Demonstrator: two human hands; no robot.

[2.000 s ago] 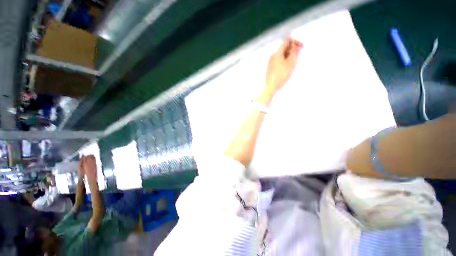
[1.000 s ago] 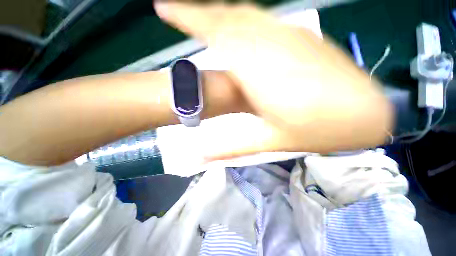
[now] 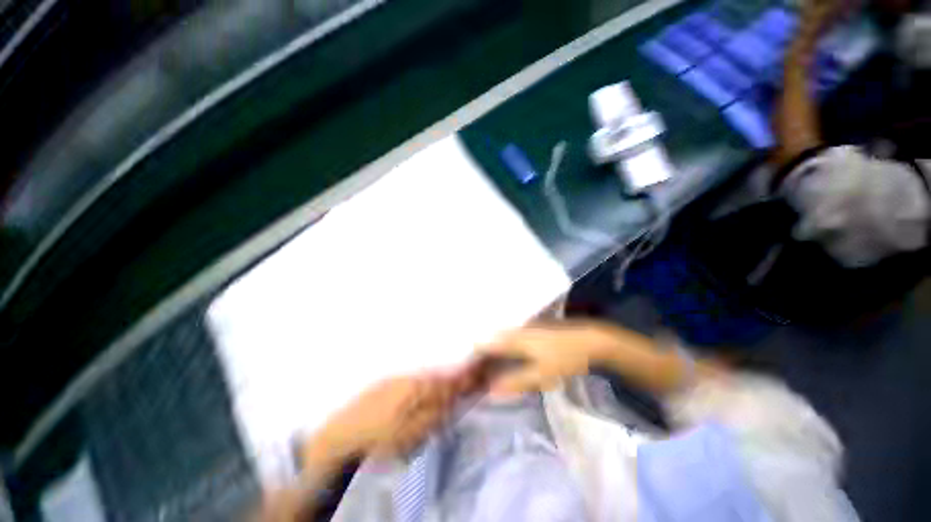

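A blank white sheet [image 3: 393, 275] lies on the green bench in front of me. My left hand [image 3: 398, 408] is over its near edge, at the lower middle of the view. My right hand [image 3: 546, 352] comes in from the right, just off the sheet's near right corner. The fingers of both hands meet near my lap. Both hands are blurred, and I cannot tell whether anything is between the fingers.
A small blue cylinder [image 3: 518, 163] and a pale cable [image 3: 556, 189] lie right of the sheet. Beyond them is a white power strip [image 3: 646, 168] with a plug. Blue units [image 3: 715, 56] lie in rows at upper right, by a neighbour's arm [image 3: 798, 97]. A gridded dark area [image 3: 153, 408] is at left.
The view has swung right, bringing the neighbour and blue units in. My hands, crossed close to the camera a second ago, have moved down and now meet by the sheet's near edge.
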